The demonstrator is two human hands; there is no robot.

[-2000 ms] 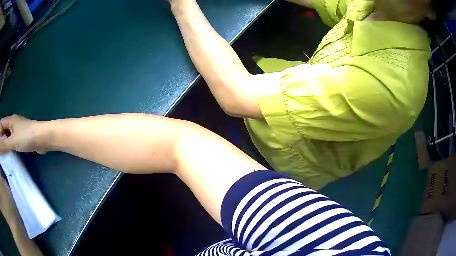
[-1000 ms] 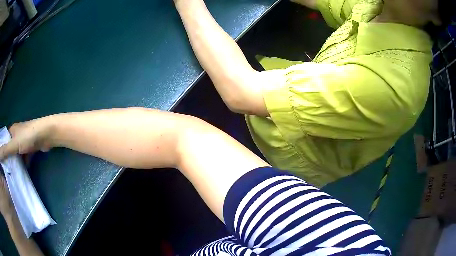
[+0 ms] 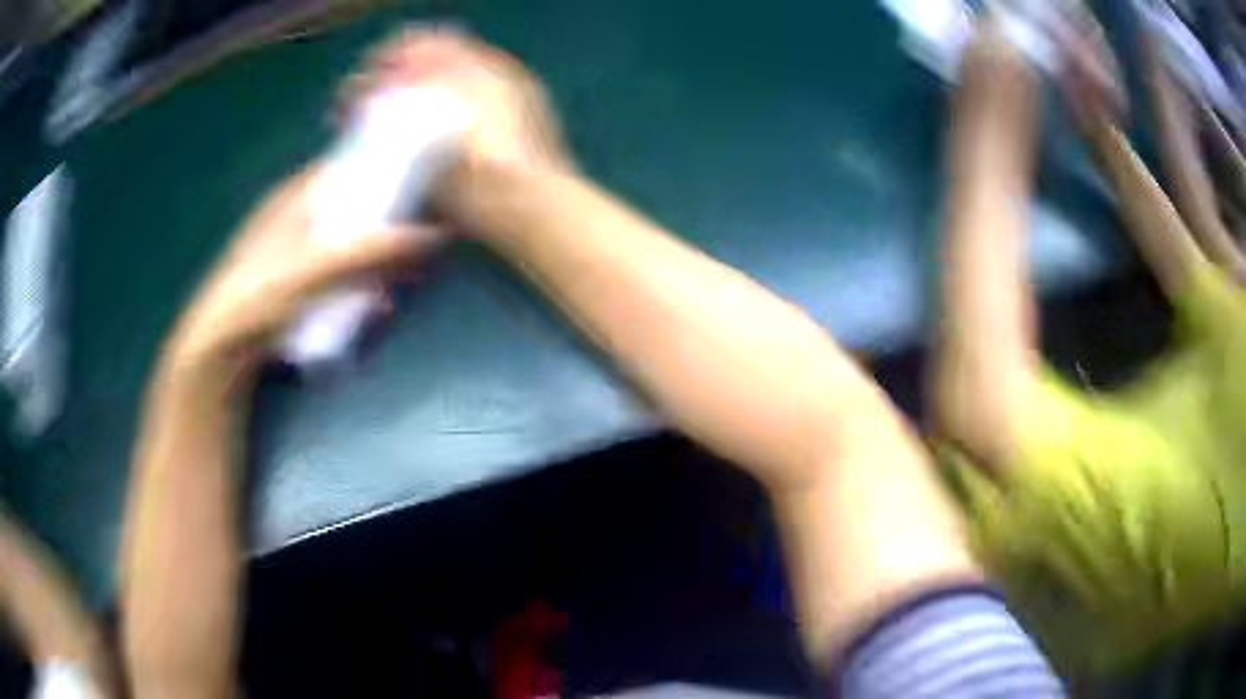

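A white wrapped product [image 3: 376, 157], blurred by motion, is held between both hands above the green table [image 3: 738, 123]. My right hand [image 3: 472, 116] is closed around its upper end. My left hand [image 3: 321, 253] grips its lower part, with the fingers across it. The lower end of the white thing sticks out below the left hand. Print and edges are too blurred to tell, and the fingertips are partly hidden.
A long white item [image 3: 36, 301] lies at the far left. At the right a person in yellow-green [image 3: 1134, 464] reaches over the table toward white items [image 3: 943, 30]. Another forearm [image 3: 48, 601] enters at lower left. The table's near edge runs below my forearms.
The view has swung left, so both hands now show near the upper middle with the white thing between them. The neighbour has shifted to the picture's right edge.
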